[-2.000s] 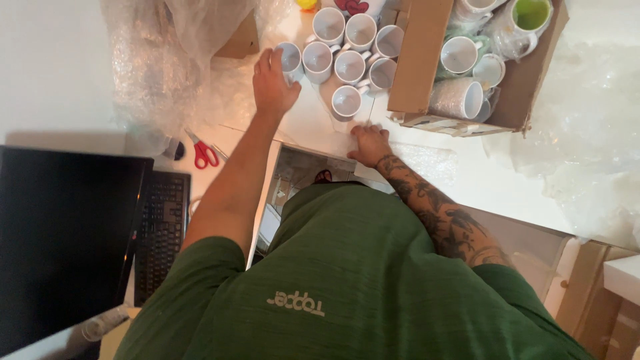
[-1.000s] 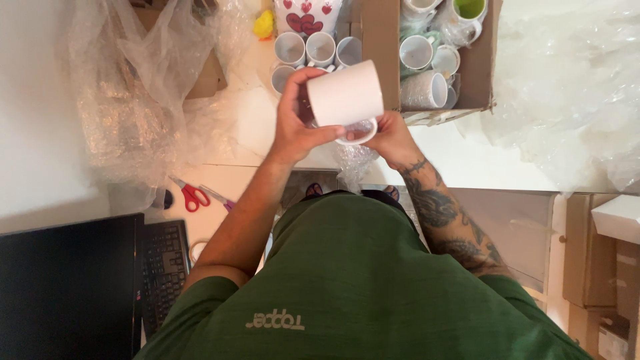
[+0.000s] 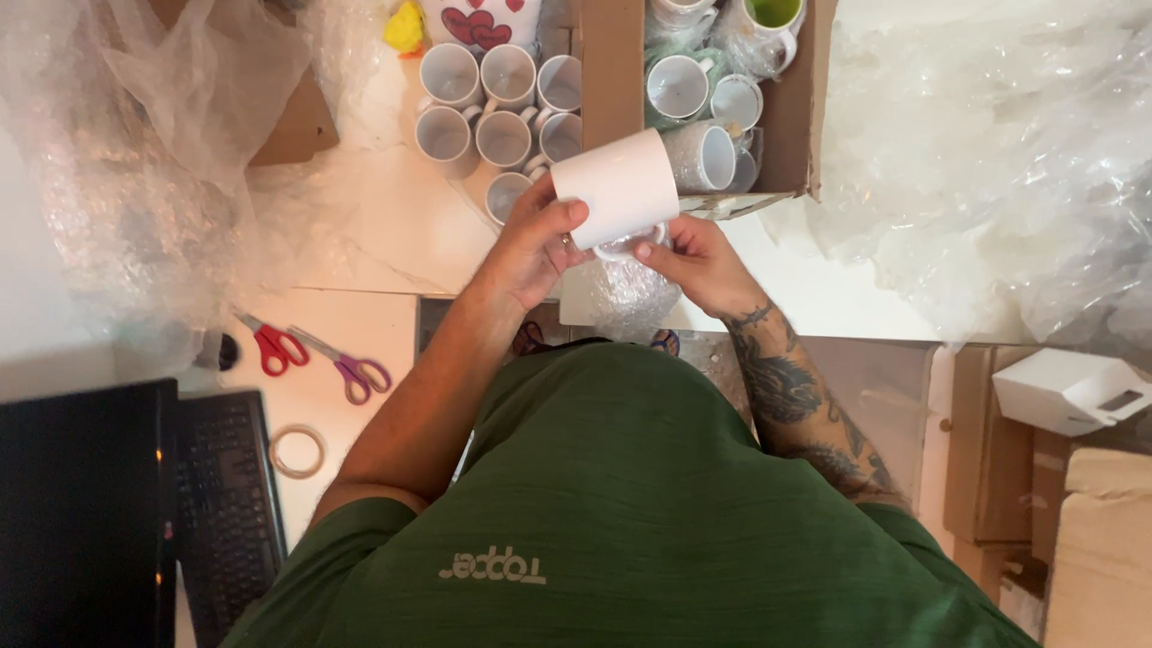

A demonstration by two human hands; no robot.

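A white mug is held sideways over the near edge of the table, its handle towards me. My left hand grips its left end, thumb on the side. My right hand pinches at the handle, where a piece of bubble wrap hangs beneath the mug. Beyond my left hand, several white mugs stand upright in rows. A cardboard box to their right holds more mugs, some wrapped in plastic, one with a green inside.
Bubble wrap covers the right of the table, and more plastic wrap lies left. Red scissors, purple scissors, a tape roll, a keyboard and a monitor are at left. Cardboard boxes stand lower right.
Two seconds ago my left hand was at the standing mugs and my right hand rested by the table edge. Both have since come together on a mug. The bubble wrap beneath it now shows more.
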